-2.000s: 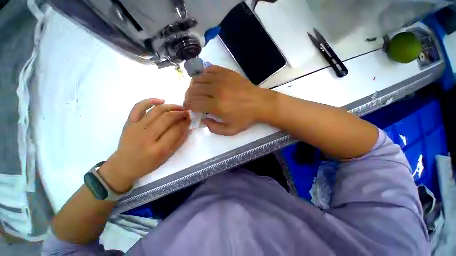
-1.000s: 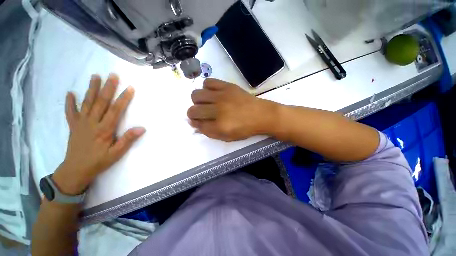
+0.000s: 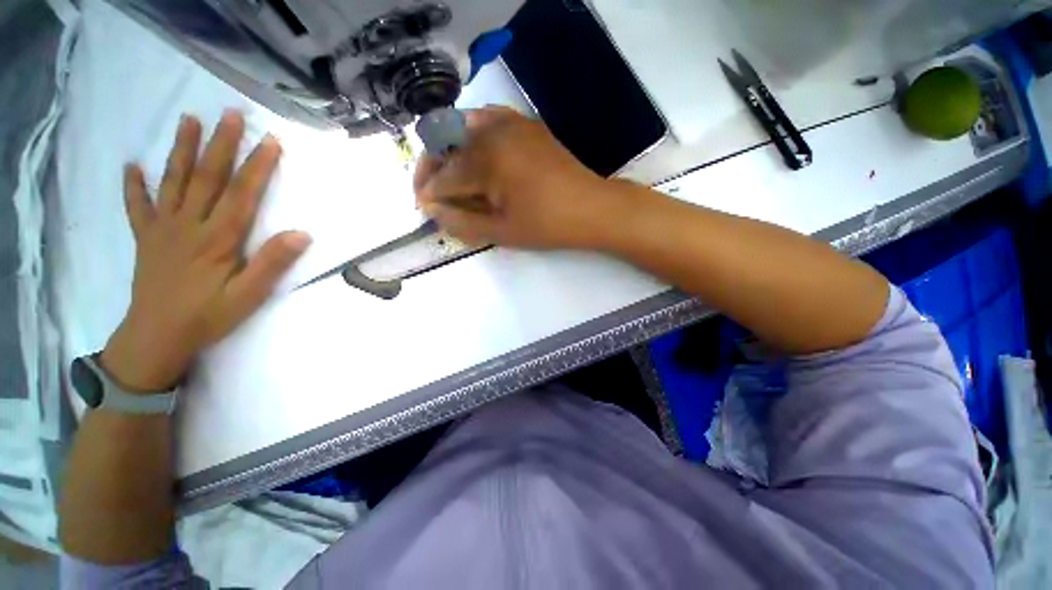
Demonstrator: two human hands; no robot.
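A white fabric panel point(image 3: 321, 213) lies on the white table under the machine head, washed out by the lamp. My left hand point(image 3: 202, 248) lies flat on it at the left, fingers spread. My right hand point(image 3: 502, 179) is beside the presser foot area, fingers curled down, fingertips close under the grey round piece point(image 3: 441, 130); whether they pinch the cloth's edge is hidden. A slot with a grey curved edge, likely the bed's slide plate point(image 3: 375, 277), shows between the hands. The sewing machine point(image 3: 404, 81) stands above.
A smartphone point(image 3: 588, 87) lies right of the needle area. Black thread snips point(image 3: 771, 115) lie further right. A green round fruit point(image 3: 941, 103) sits at the table's right end. Grey panels with white edging point(image 3: 35, 231) are at the far left. A blue crate point(image 3: 963, 311) is below the table.
My right hand has moved up toward the needle, and the fabric edge has shifted up, uncovering the bed's slot. My left hand left the centre earlier and has since moved slightly up and left.
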